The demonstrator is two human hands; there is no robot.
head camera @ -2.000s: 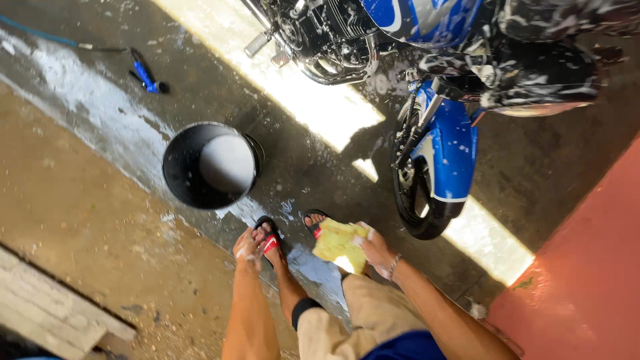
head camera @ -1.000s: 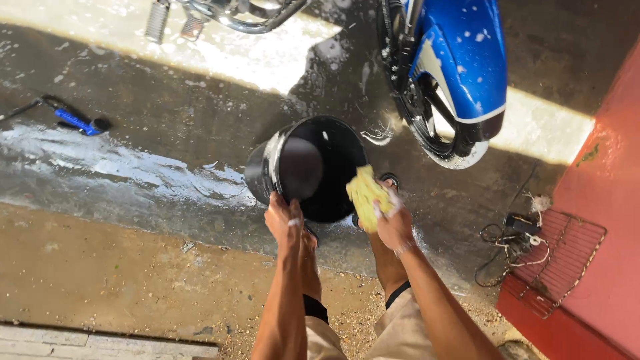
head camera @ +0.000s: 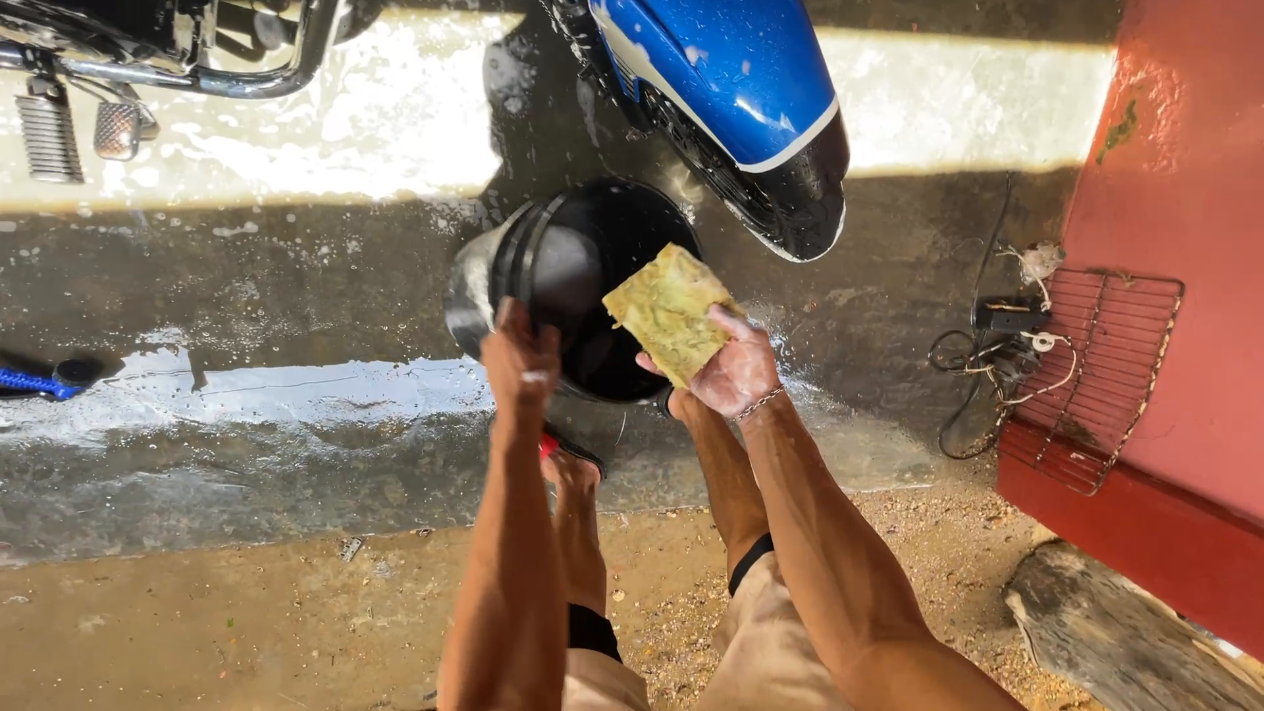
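Observation:
My left hand (head camera: pixel 521 357) is closed on the rim of a black plastic bucket (head camera: pixel 632 212), which is tilted and holds some greyish liquid. A worn yellow sponge (head camera: pixel 671 311) lies in my right hand (head camera: pixel 733 365), between thumb and fingers, over the bucket's right side. Traces of suds show on both hands. Just beyond the bucket stands a motorcycle's wheel under a wet blue fender (head camera: pixel 731 74) with drops on it.
The motorcycle's footpeg (head camera: pixel 47 133) and pedal are at the upper left. A blue hose nozzle (head camera: pixel 39 382) lies at the left edge. On the right, a wire rack (head camera: pixel 1106 365) with cables leans by a red wall (head camera: pixel 1185 227). A log (head camera: pixel 1116 622) lies lower right.
My left hand, free two seconds ago, has taken hold of the bucket. The bucket, upright on the floor then, is now tilted in front of me. The sponge has stayed in my right hand.

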